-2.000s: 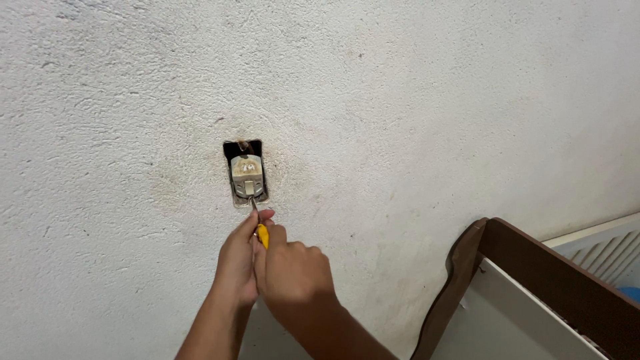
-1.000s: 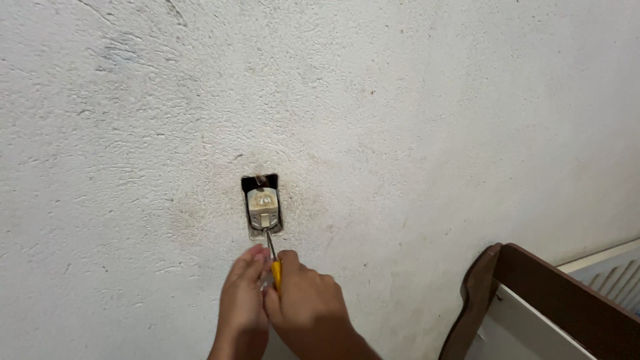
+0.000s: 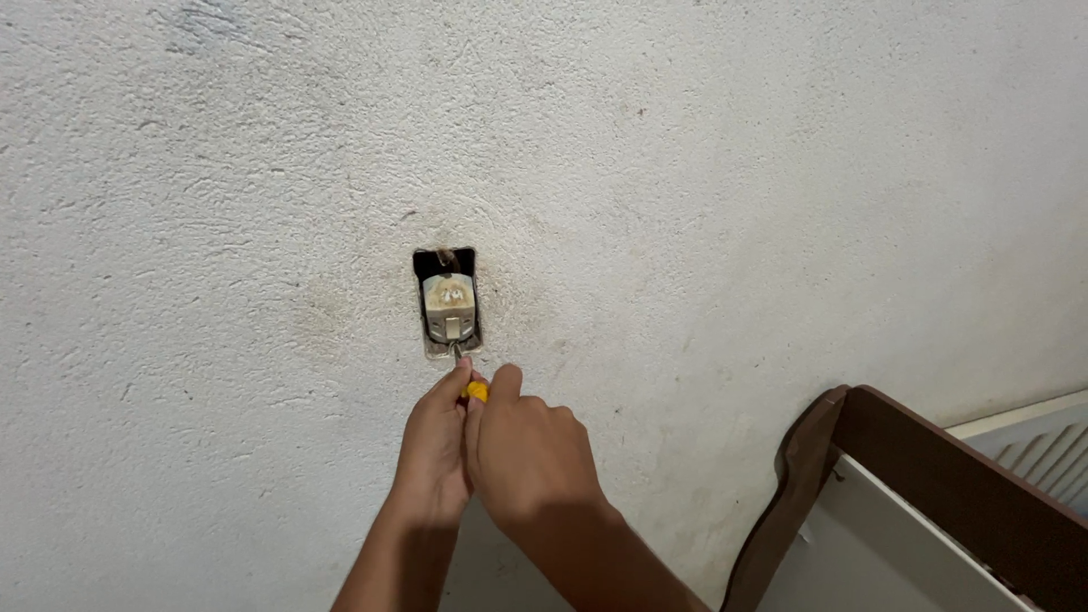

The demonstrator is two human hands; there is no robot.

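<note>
A worn electrical outlet module (image 3: 450, 299) sits in a rectangular box opening in the white wall, with a dark gap and some wire above it. A screwdriver with a yellow handle (image 3: 477, 391) points up at the lower edge of the module, its metal tip at the bottom of the opening. My right hand (image 3: 531, 455) is closed around the handle. My left hand (image 3: 433, 438) is beside it, its fingertips at the shaft just below the opening; whether they grip the shaft is partly hidden.
Rough white plaster wall (image 3: 680, 212) surrounds the opening, with smudges near it. At lower right stands a brown wooden frame (image 3: 960, 476) with a pale panel (image 3: 884, 544) below its rail. Behind it is a white slatted piece (image 3: 1041, 450).
The left fingertips, a little below the screwdriver's tip one second ago, are now higher, close to the opening. The right hand stays on the handle. The view has shifted somewhat.
</note>
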